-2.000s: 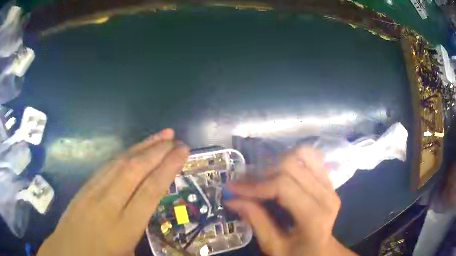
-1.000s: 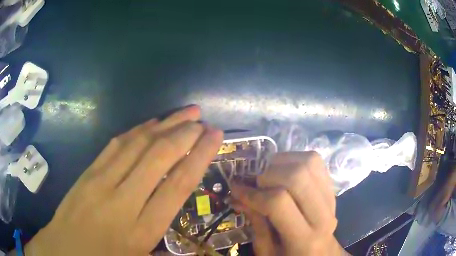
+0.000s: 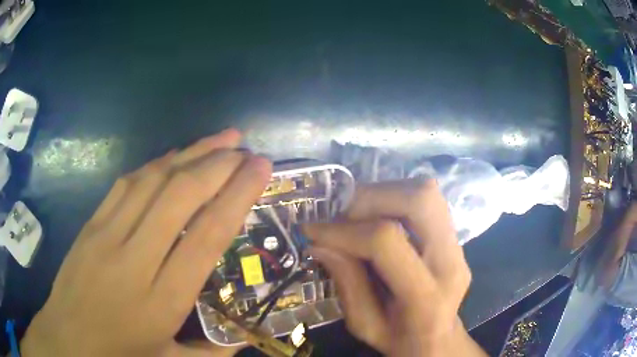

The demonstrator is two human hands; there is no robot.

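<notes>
The open white power strip housing (image 3: 261,337) lies on the dark bench, slots facing up. Inside, a yellow transformer (image 3: 252,270) sits on the green circuit board, beside round silver-topped capacitors (image 3: 270,242) and black, red and white wires. A brass contact strip (image 3: 269,342) lies across the lower left rim and sticks out. My left hand (image 3: 150,244) covers and holds the left side of the housing. My right hand (image 3: 391,258) reaches over the right side, thumb and forefinger pinched at a small blue disc component (image 3: 300,235), mostly hidden by the fingertips.
A clear plastic bag (image 3: 482,192) lies to the right, behind my right hand. A tan parts tray (image 3: 575,139) with loose brass pieces stands at the right edge. White plugs (image 3: 22,233) lie at the left edge. A person's arm (image 3: 628,244) shows at far right.
The housing and both hands shift slightly left and up in view since a second ago. Before that, the blue part showed more clearly at my right fingertips, which have moved slightly left relative to the transformer.
</notes>
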